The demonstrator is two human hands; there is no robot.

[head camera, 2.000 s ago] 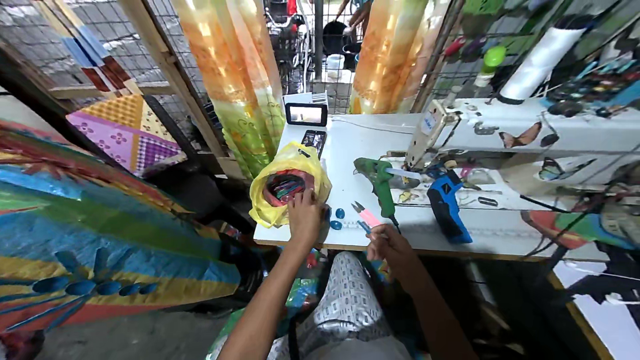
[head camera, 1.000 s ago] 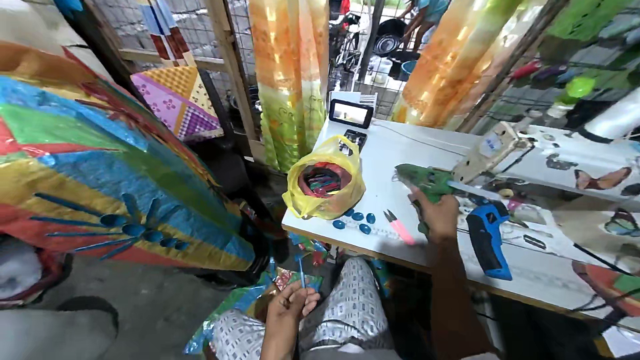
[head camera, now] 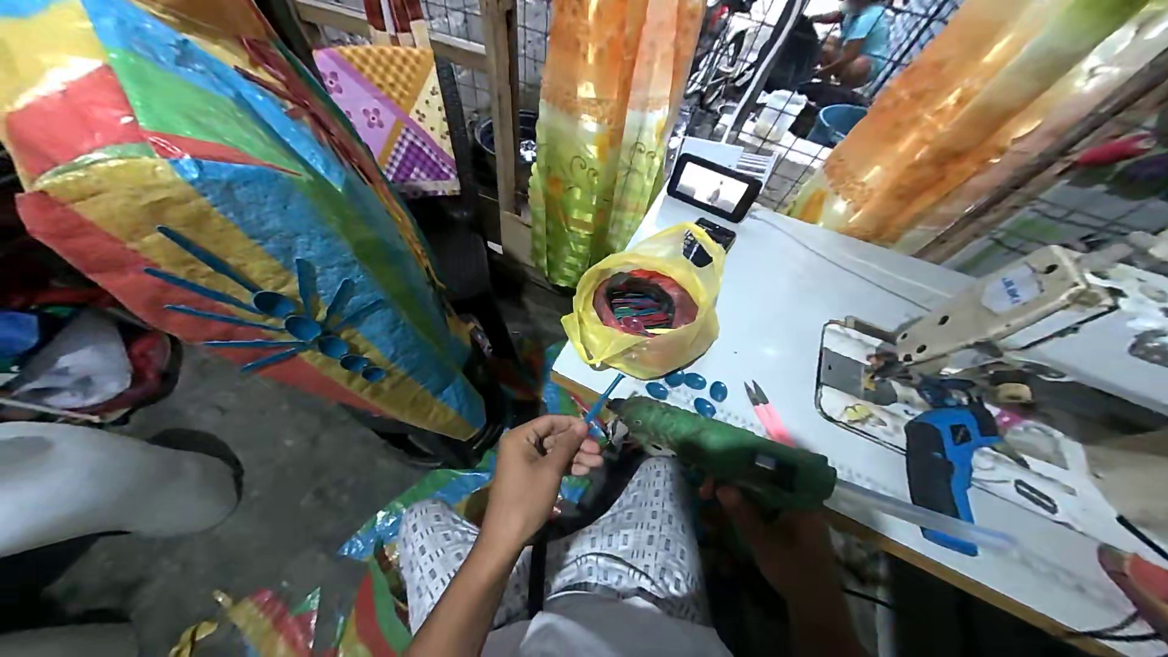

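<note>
Between its thumb and fingers, my left hand [head camera: 547, 456] pinches a thin blue plastic stick [head camera: 604, 400]. My right hand [head camera: 744, 511] grips a green glue gun [head camera: 730, 447], with its nozzle close to the stick and a clear glue stick out of its back; the handle is mostly hidden. Several blue oval pieces [head camera: 694, 380] lie on the white table [head camera: 776, 283] near its front edge. Pink-handled pliers or cutters [head camera: 768, 415] lie beyond the glue gun. A yellow plastic bag [head camera: 593, 315] stands open around many coloured plastic pieces [head camera: 643, 304].
A blue-and-black tool [head camera: 944, 465] lies beside the sewing machine [head camera: 1004, 306] at right. A small screen [head camera: 714, 187] and a phone [head camera: 716, 234] stand behind the bag. At left rises a colourful foil-like surface [head camera: 255, 219] bearing blue plastic spoon parts. A person [head camera: 853, 46] is beyond the mesh.
My right hand has lifted the green glue gun off the table and brought it left over the front edge. My left hand has risen with the blue stick towards the nozzle.
</note>
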